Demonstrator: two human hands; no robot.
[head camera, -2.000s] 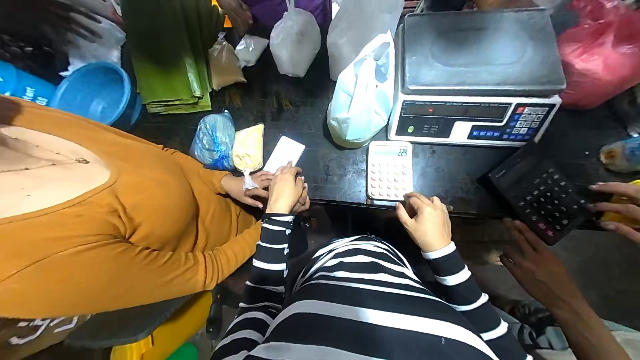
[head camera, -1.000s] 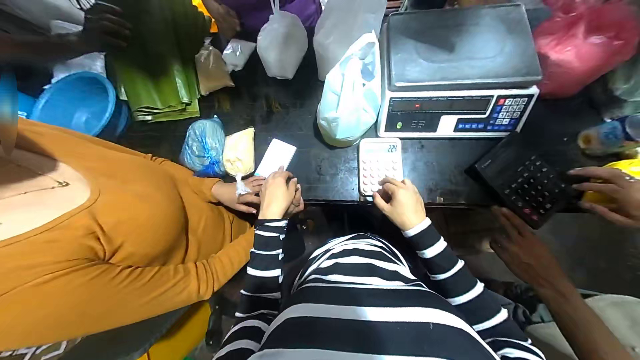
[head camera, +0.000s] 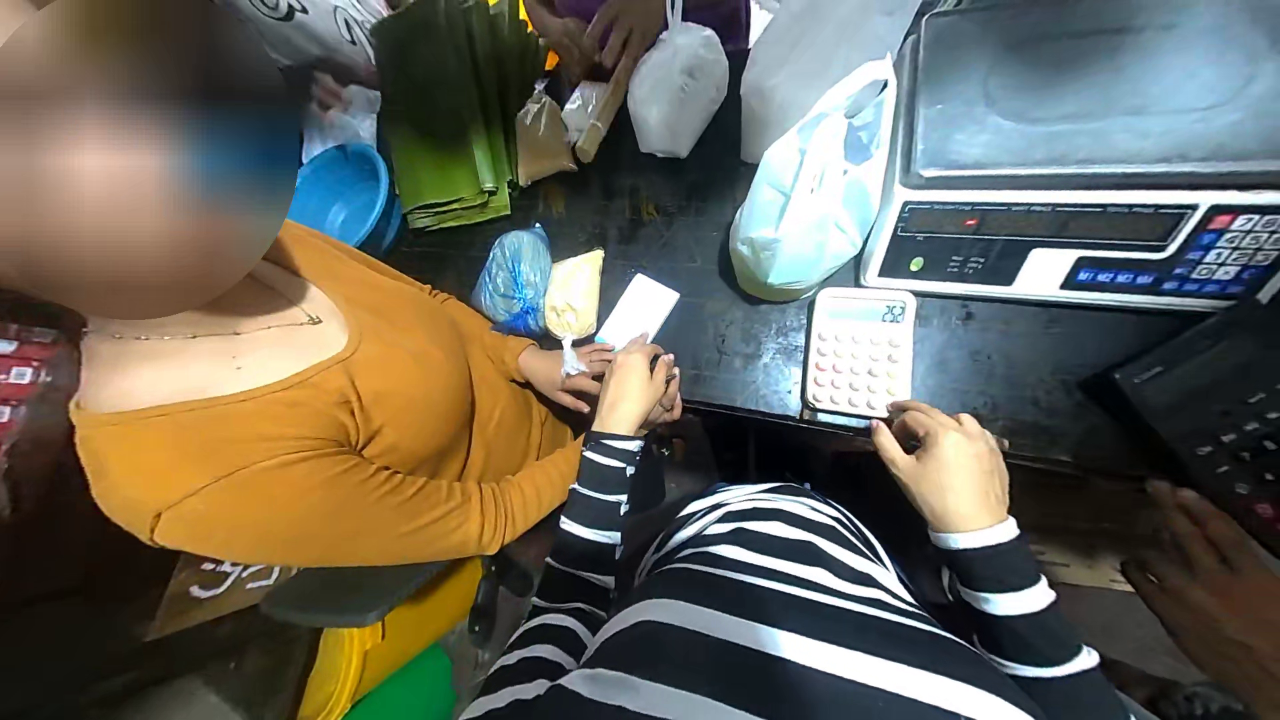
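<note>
A pale calculator (head camera: 860, 352) with round keys lies at the edge of the dark table. My right hand (head camera: 945, 465) is at its lower right corner, fingers bent, thumb at the table edge. My left hand (head camera: 635, 385) lies by the lower end of a white paper pad (head camera: 638, 312), beside the hands of a person in an orange top; whether its fingers hold something small cannot be made out. Left of the pad lie a knotted clear bag of yellow powder (head camera: 574, 292) and a blue plastic bag (head camera: 515, 280).
A digital scale (head camera: 1040, 240) stands at the right, with a tied white plastic bag (head camera: 815, 180) beside it. Folded green leaves (head camera: 445, 120) and a blue basin (head camera: 345, 195) are at the upper left. A co-worker's hand and a black keyed device (head camera: 1210, 400) are at the right edge.
My right hand has moved from the calculator's keys to its lower right corner. The calculator's display has changed. My left hand stays by the pad. The view has swung left.
</note>
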